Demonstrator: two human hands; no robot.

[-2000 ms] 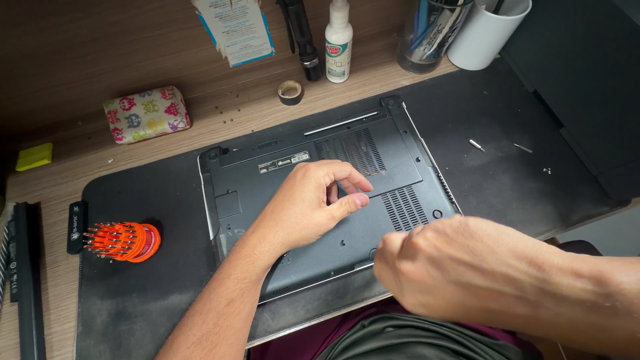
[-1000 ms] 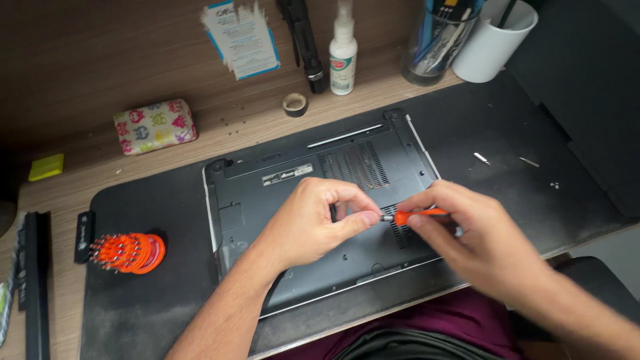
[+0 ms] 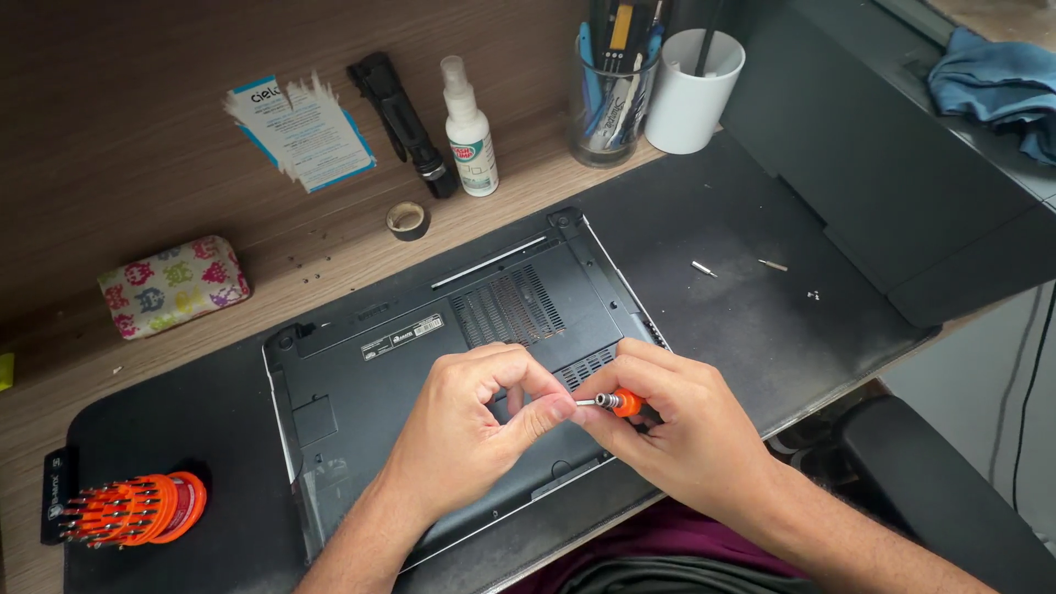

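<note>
My left hand (image 3: 487, 412) pinches a thin metal screwdriver bit (image 3: 585, 403) between thumb and index finger. Beside it, my right hand (image 3: 668, 412) grips an orange-handled screwdriver (image 3: 625, 403), its metal socket end facing the bit. Whether the bit touches the socket is hard to tell. Both hands are above an upside-down black laptop (image 3: 396, 396), whose vent grilles and label show. An orange bit holder (image 3: 136, 510) full of bits lies at the lower left. Two loose screwdriver bits, one silver (image 3: 704, 269) and one darker (image 3: 773, 265), rest on the black desk mat (image 3: 693, 198) to the right.
Along the back stand a white spray bottle (image 3: 472, 136), a black flashlight (image 3: 404, 124), a tape roll (image 3: 407, 220), a glass of pens (image 3: 610, 107) and a white cup (image 3: 695, 91). A patterned case (image 3: 175, 287) lies left, near tiny screws (image 3: 305, 268). A dark panel (image 3: 891, 165) rises right.
Two seconds ago my hands were apart, with the right near the laptop's front edge. They have come together at the screwdriver's tip, and a bit now shows between them.
</note>
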